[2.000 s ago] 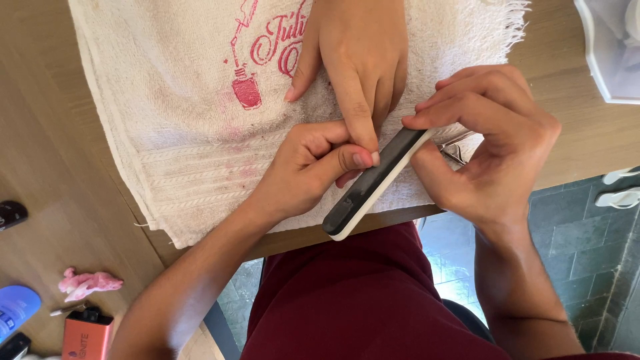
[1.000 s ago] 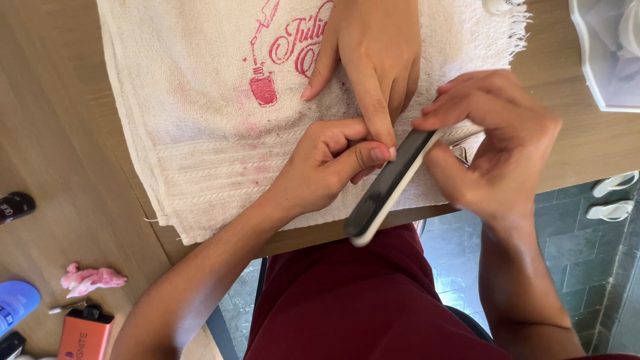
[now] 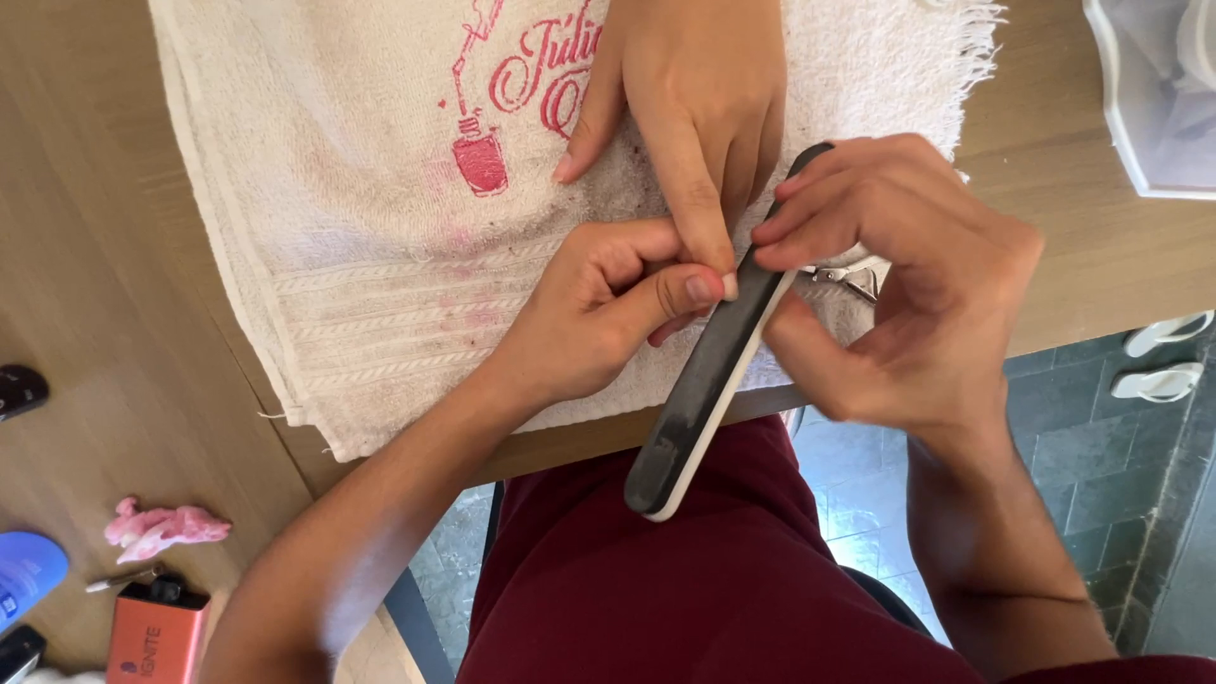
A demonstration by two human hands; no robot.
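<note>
My left hand (image 3: 608, 313) pinches a fingertip of another person's hand (image 3: 708, 104), which reaches in from the top and rests on a cream towel (image 3: 380, 190) with pink printing. Between the fingers and thumb of my right hand (image 3: 893, 275) is a nail file (image 3: 703, 380), black on its face and white along its edge. The file is tilted, its lower end toward my lap, and its face lies against or very near the nail of the held finger. Metal nippers (image 3: 845, 275) lie on the towel, partly hidden behind my right hand.
On the wooden table (image 3: 95, 237) at the lower left are a crumpled pink piece (image 3: 166, 527), an orange box (image 3: 157, 632), a blue item (image 3: 28, 575) and a dark item (image 3: 19, 391). A clear plastic container (image 3: 1159, 104) stands at the upper right. White flip-flops (image 3: 1154, 382) lie on the tiled floor.
The file has shifted along the nail while staying in my right hand. My left hand keeps its pinch on the same finger.
</note>
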